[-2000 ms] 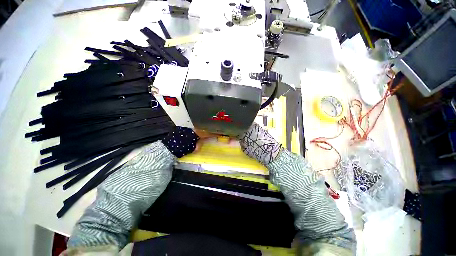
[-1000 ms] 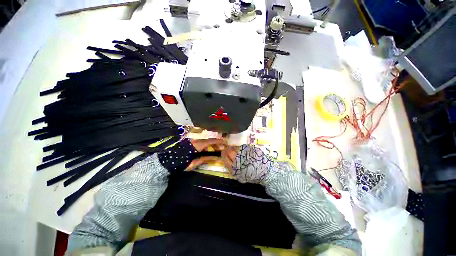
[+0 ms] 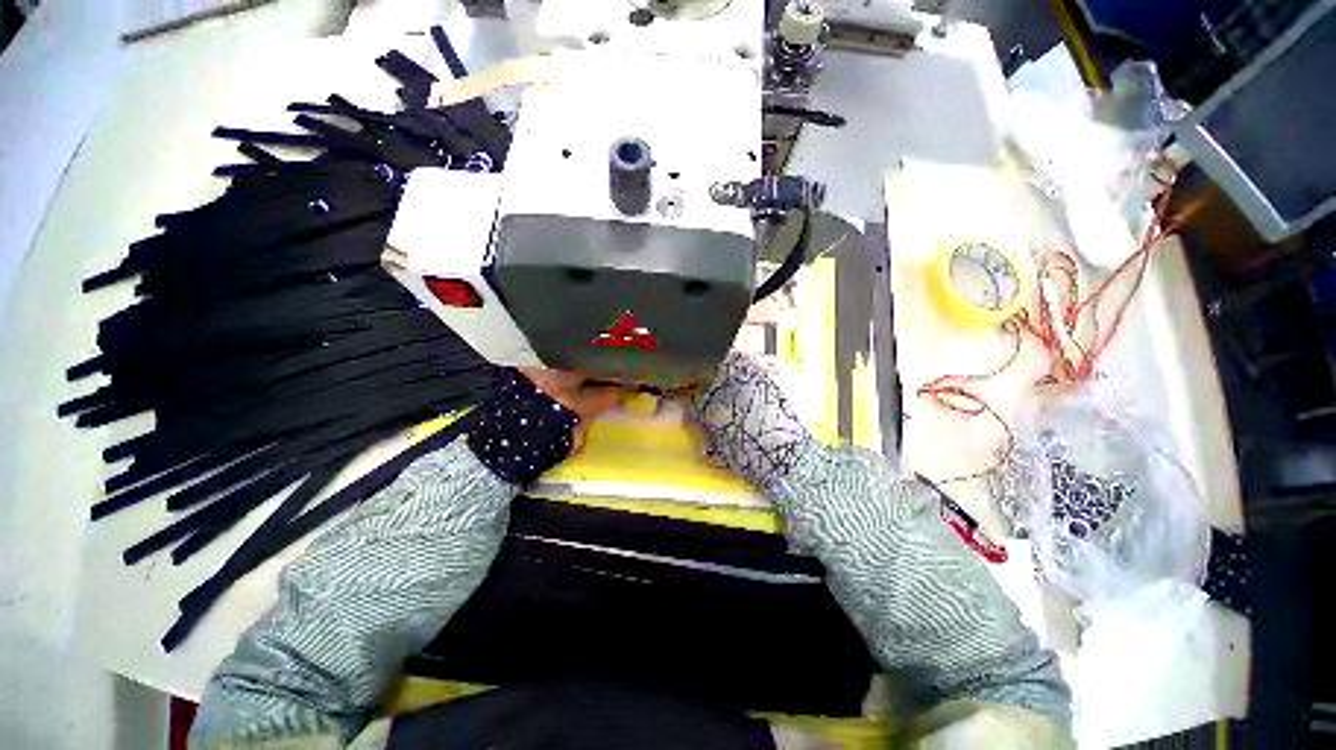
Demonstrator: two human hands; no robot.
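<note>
The white sewing machine head (image 3: pixel 627 293) with a dark grey front cover and red logo stands in the middle. My left hand (image 3: pixel 564 393) is at the lower left of the head, mostly hidden by the machine and its dotted cuff. My right hand (image 3: pixel 686 396) is at the lower right, mostly hidden by the machine and its patterned cuff. What the fingers hold cannot be seen. A stack of black straps (image 3: pixel 645 615) lies at the table's front edge below my hands. A fanned pile of black straps with rings (image 3: pixel 279 322) lies left of the machine.
Right of the machine are a yellow tape roll (image 3: pixel 985 279), orange-red cord (image 3: pixel 1077 330), red-handled snips (image 3: pixel 970 531) and a clear bag of rings (image 3: pixel 1092 498). Yellow tape (image 3: pixel 645 451) covers the machine bed's front. A grey panel (image 3: pixel 1275 147) stands at the upper right.
Both hands have moved forward from in front of the head to under it, so the fingers are now mostly hidden. The view has shifted slightly.
</note>
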